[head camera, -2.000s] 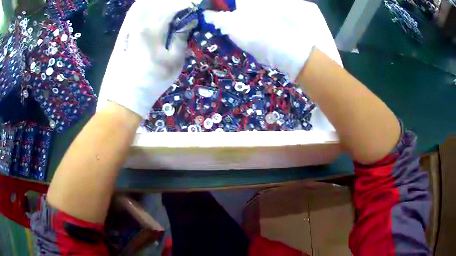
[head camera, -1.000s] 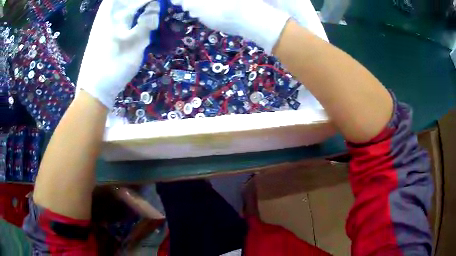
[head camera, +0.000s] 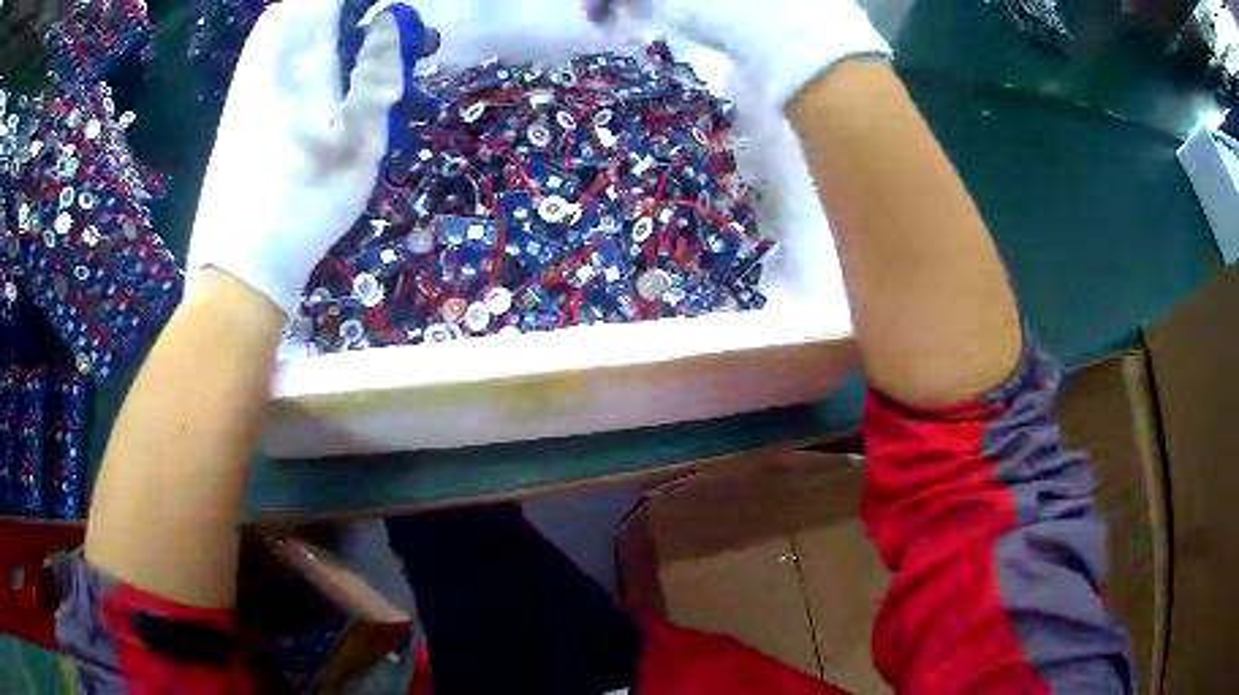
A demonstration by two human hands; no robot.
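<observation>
A white foam box (head camera: 571, 387) holds a loose heap of small blue circuit boards (head camera: 544, 204) with red and dark wires and white or silvery discs. My left hand (head camera: 292, 156), in a white glove with blue palm, is over the box's left side, its fingers curled near the top edge of the picture. Something dark shows at its fingertips, too unclear to name. My right hand (head camera: 795, 41), in a white glove, is over the box's far right side, partly cut off by the top edge. Its fingertips are blurred, and I cannot tell what they hold.
Stacked blue-red panels (head camera: 88, 231) lie on the green table (head camera: 951, 177) left of the box, with more panels (head camera: 41, 441) nearer me. A brown carton (head camera: 761, 557) is below the table's front edge. A red plastic piece (head camera: 27, 577) is at the lower left. A white object (head camera: 1209, 190) stands far right.
My hands have moved apart: the left has shifted left, the right has moved toward the top edge. More of the heap shows between them. The box appears farther left in view.
</observation>
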